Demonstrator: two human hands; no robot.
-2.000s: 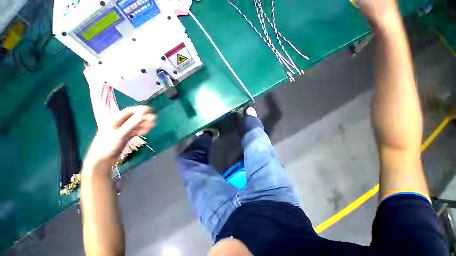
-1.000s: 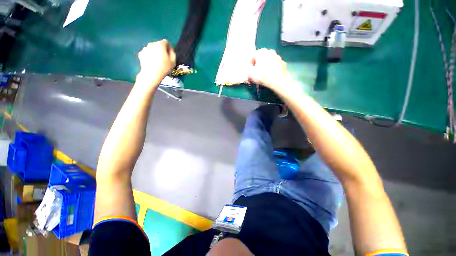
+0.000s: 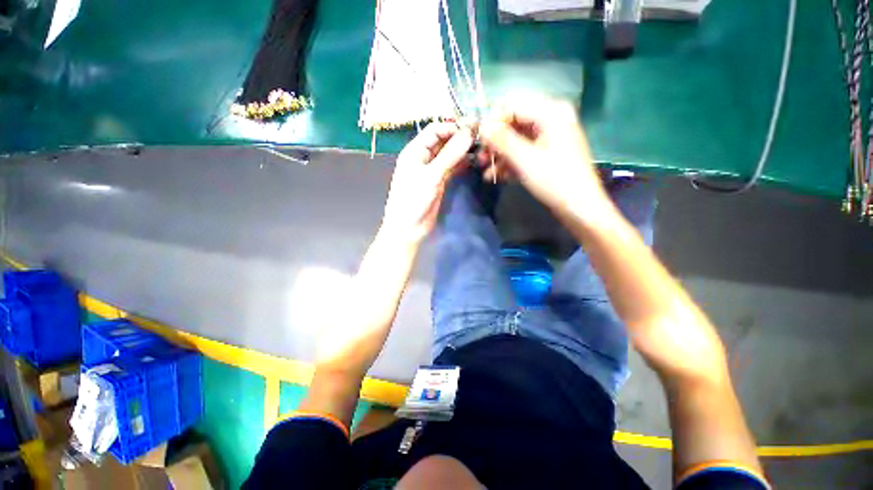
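Observation:
My left hand (image 3: pixel 428 177) and my right hand (image 3: pixel 541 153) are close together at the bench's front edge. Their fingers pinch the ends of a few thin lead wires (image 3: pixel 473 57) that run back over the green mat. The exact grip is blurred. The pale lead wire bundle (image 3: pixel 407 62) lies just left of them, tips toward the edge. The black lead wire bundle (image 3: pixel 279 48) lies further left, with gold terminals at its near end.
The twisting head (image 3: pixel 620 33) of the white machine (image 3: pixel 660 8) shows at the top. A grey cable (image 3: pixel 780 105) and finished twisted pairs (image 3: pixel 855 124) lie to the right. A white card (image 3: pixel 62 21) is far left. Blue crates (image 3: pixel 153 397) stand on the floor at lower left.
My left hand has moved right from beside the black bundle to meet my right hand. Thin wires now run from the hands. The view has shifted, so the machine sits higher and mostly out of frame.

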